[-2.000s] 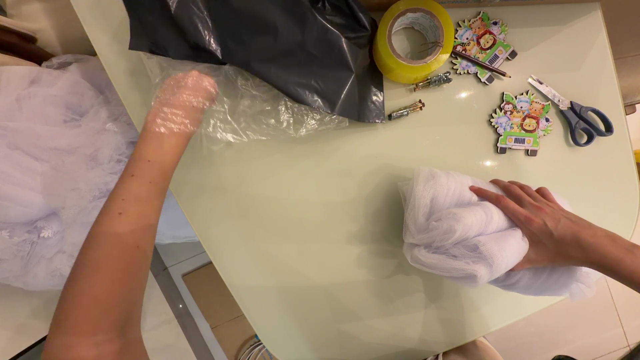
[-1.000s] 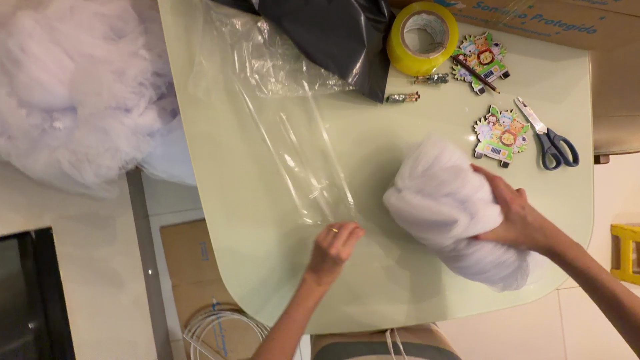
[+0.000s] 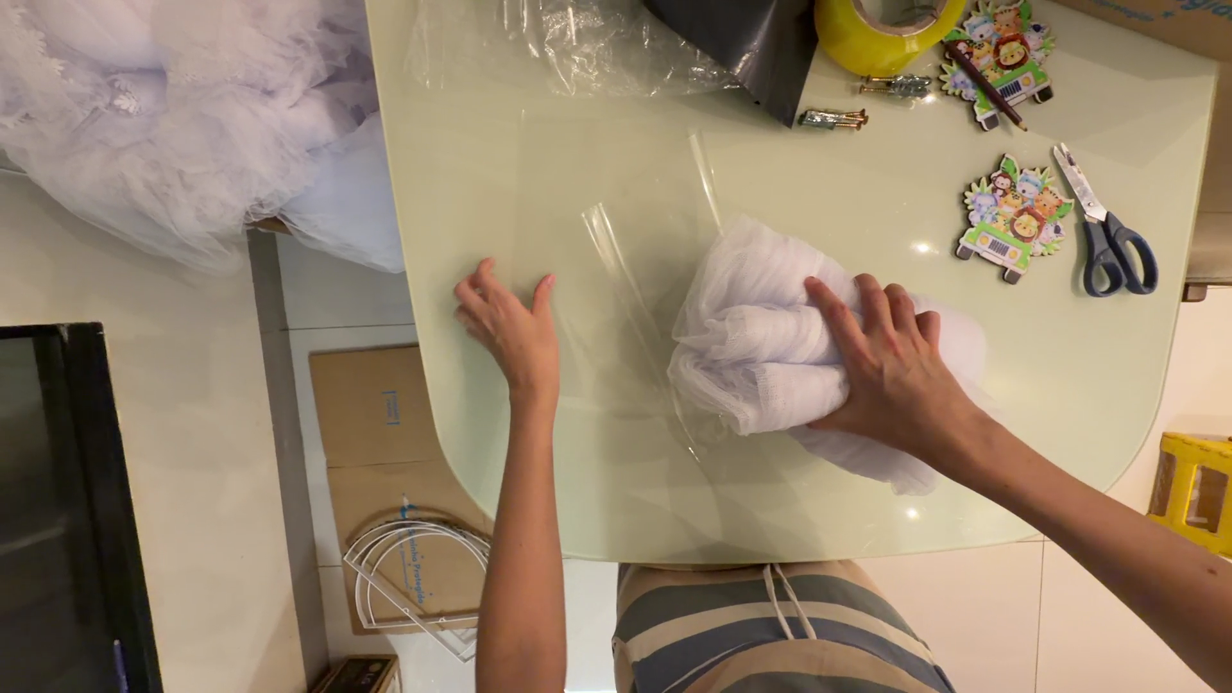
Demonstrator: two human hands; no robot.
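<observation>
My right hand [image 3: 890,361] grips a folded bundle of white tulle [image 3: 760,337] that rests on the pale green glass tabletop [image 3: 818,525]. My left hand [image 3: 510,327] hovers over or rests on the left part of the table, fingers spread, holding nothing. Between the hands lies a clear plastic bag [image 3: 626,260], flat on the table; its right edge reaches the bundle. Crumpled clear plastic [image 3: 616,48] and a dark grey plastic bag [image 3: 760,48] lie beyond it, at the top of the view.
A yellow tape roll [image 3: 885,38], screws in small bundles [image 3: 835,119], two animal cutouts [image 3: 1015,217], a dark pencil [image 3: 991,91] and scissors [image 3: 1107,231] lie at the far right. White tulle [image 3: 192,125] is heaped left of the table. Cardboard [image 3: 371,414] and white wire frames [image 3: 414,577] lie below.
My left hand has let go of the clear plastic it was touching and moved left. The clear bag, bunched by the grey bag two seconds ago, now lies spread out. My right hand stays on the tulle.
</observation>
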